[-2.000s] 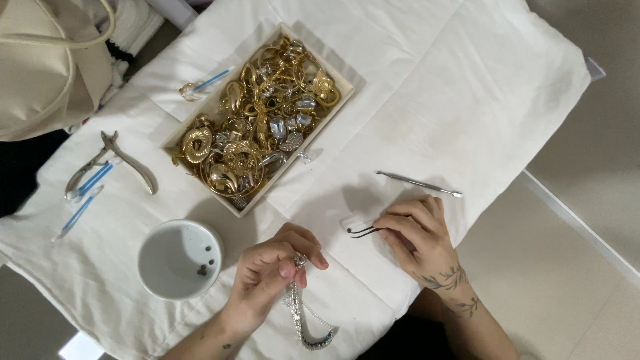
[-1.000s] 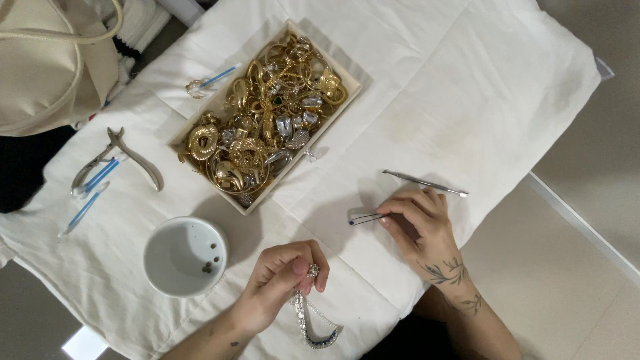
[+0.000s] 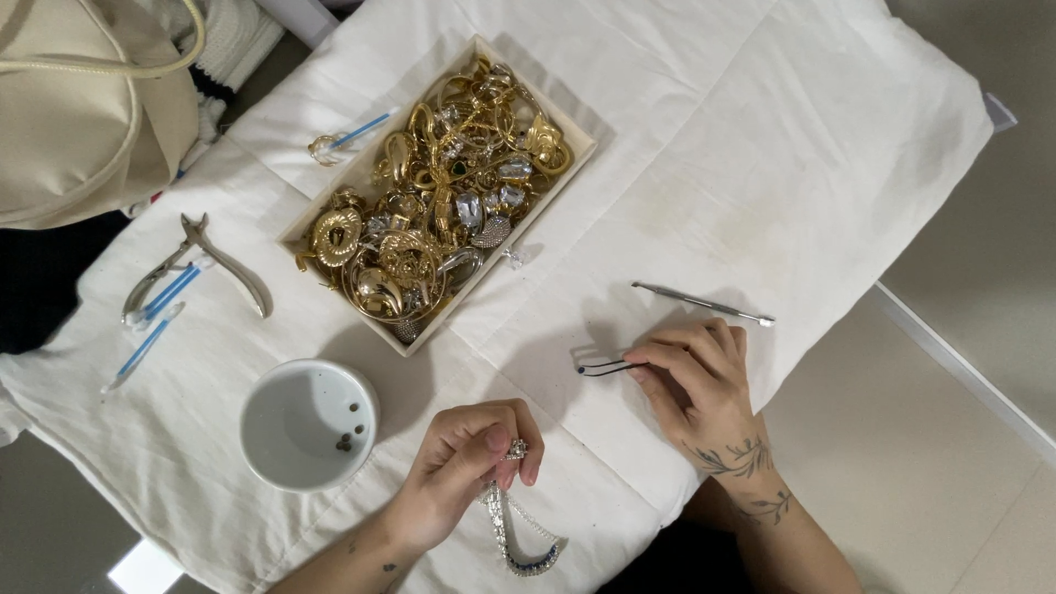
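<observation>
My left hand (image 3: pixel 474 470) pinches one end of a silver rhinestone necklace or bracelet (image 3: pixel 502 528) between thumb and fingers; the rest hangs in a loop with dark blue stones along its bottom. At the right, my right hand (image 3: pixel 693 375) holds black curved tweezers (image 3: pixel 606 366) pointing left. A small dark blue stone (image 3: pixel 581 370) shows at the tweezers' tips; whether they clasp it I cannot tell. Above that hand lies a double-ended metal tool (image 3: pixel 701 303) on the white cloth. A white bowl (image 3: pixel 256 445) with several small dark stones (image 3: pixel 344 442) stands left of my left hand.
A shallow cream tray (image 3: pixel 495 257) heaped with gold and silver jewellery lies at upper centre. Cuticle nippers (image 3: pixel 239 272) and blue-stemmed cotton swabs (image 3: pixel 144 346) are at the left. Near the tray are a ring (image 3: pixel 323 149) and another blue swab (image 3: pixel 360 130). A beige bag (image 3: pixel 74 140) sits upper left.
The tweezers pointed down near the cloth two seconds ago and now lie more level, with the small stone at their tips. My left hand keeps its hold on the jewellery.
</observation>
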